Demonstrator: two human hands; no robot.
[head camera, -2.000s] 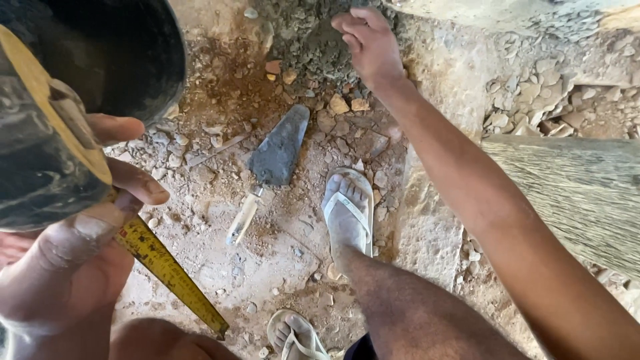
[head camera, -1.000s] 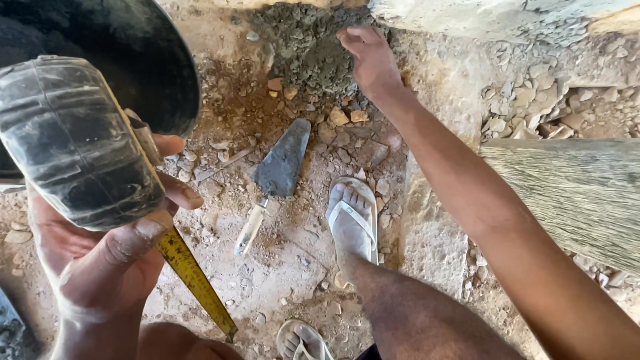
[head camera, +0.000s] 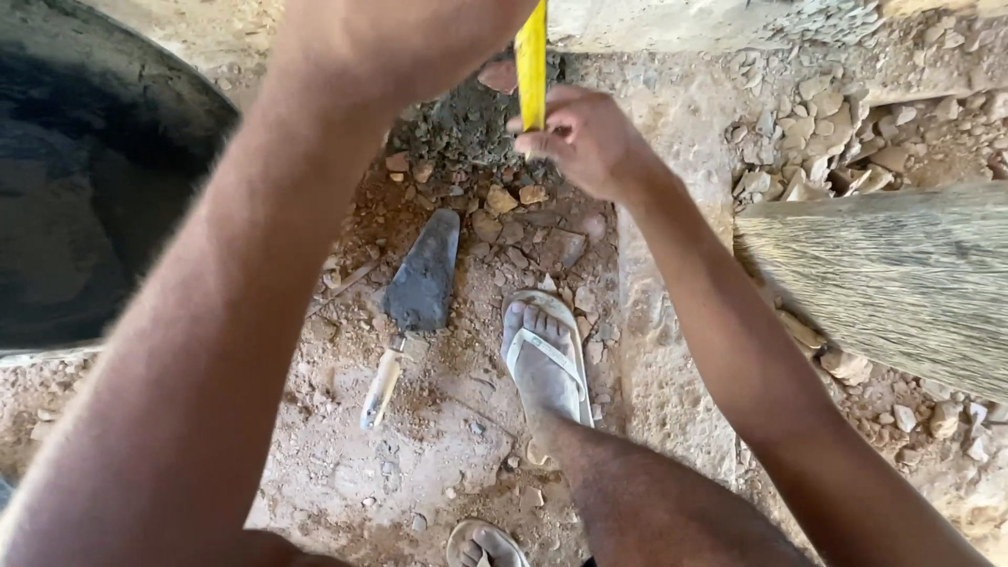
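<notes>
My right hand (head camera: 587, 142) pinches the lower end of a yellow tape-measure blade (head camera: 532, 71) between thumb and fingers, above a patch of wet grey mortar (head camera: 457, 130). The blade runs up past the top edge of the view. My left forearm crosses the left half, and only the wrist side of my left hand (head camera: 417, 31) shows at the top; its fingers and the tape case are out of sight. A pointed trowel (head camera: 425, 276), its blade coated in mortar and its handle pale, lies on the dusty ground between my forearms.
A large black tub (head camera: 87, 189) stands at the left. Broom bristles (head camera: 890, 276) reach in from the right. Stone chips (head camera: 502, 201) and flakes of rubble (head camera: 819, 126) cover the ground, with a pale ledge (head camera: 630, 27) along the top. My sandalled foot (head camera: 547, 354) is beside the trowel.
My left hand has moved from the left side to the top, and the tape case has gone out of view. My right hand, earlier without the blade, now has the blade's end between its fingers.
</notes>
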